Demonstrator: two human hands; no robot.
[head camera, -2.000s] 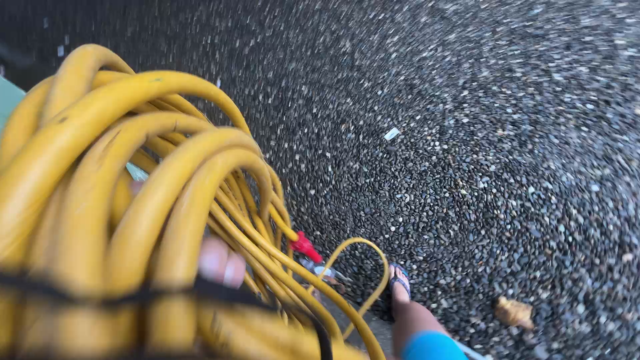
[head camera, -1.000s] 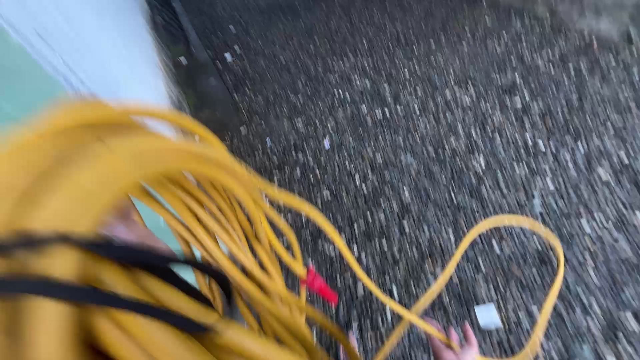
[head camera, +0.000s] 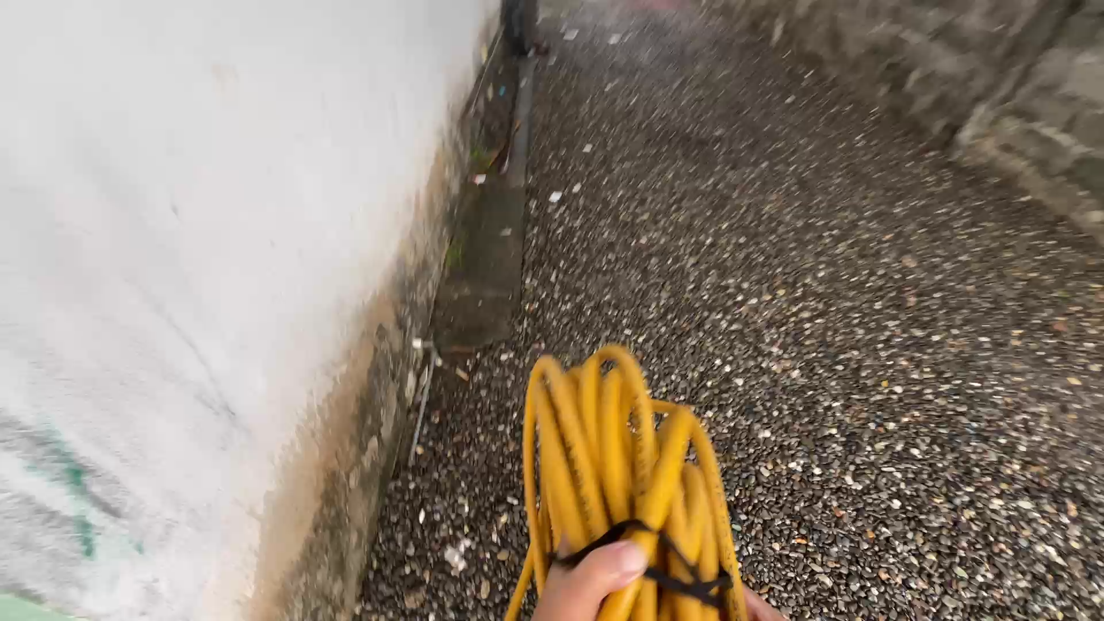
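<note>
A coiled yellow hose or cable (head camera: 604, 448) stands out at the bottom centre, its loops pointing up and away from me. A thin black tie (head camera: 690, 586) wraps around the bundle near the lower edge. My left hand (head camera: 591, 582) grips the coil from the left, its thumb lying over the loops beside the tie. Part of my right hand (head camera: 761, 606) shows at the lower right side of the coil, mostly hidden behind it, so its grip cannot be made out.
A stained white wall (head camera: 224, 216) runs along the left, with a concrete strip (head camera: 483, 267) at its foot. Pebbled ground (head camera: 819, 345) spreads ahead and right. A rough stone or concrete wall (head camera: 1035, 147) borders the upper right. Small pale scraps (head camera: 555, 197) lie on the ground.
The coil has moved from the left side to the bottom centre. The loose loop and red end seen earlier no longer show. The view has swung to the white wall and path.
</note>
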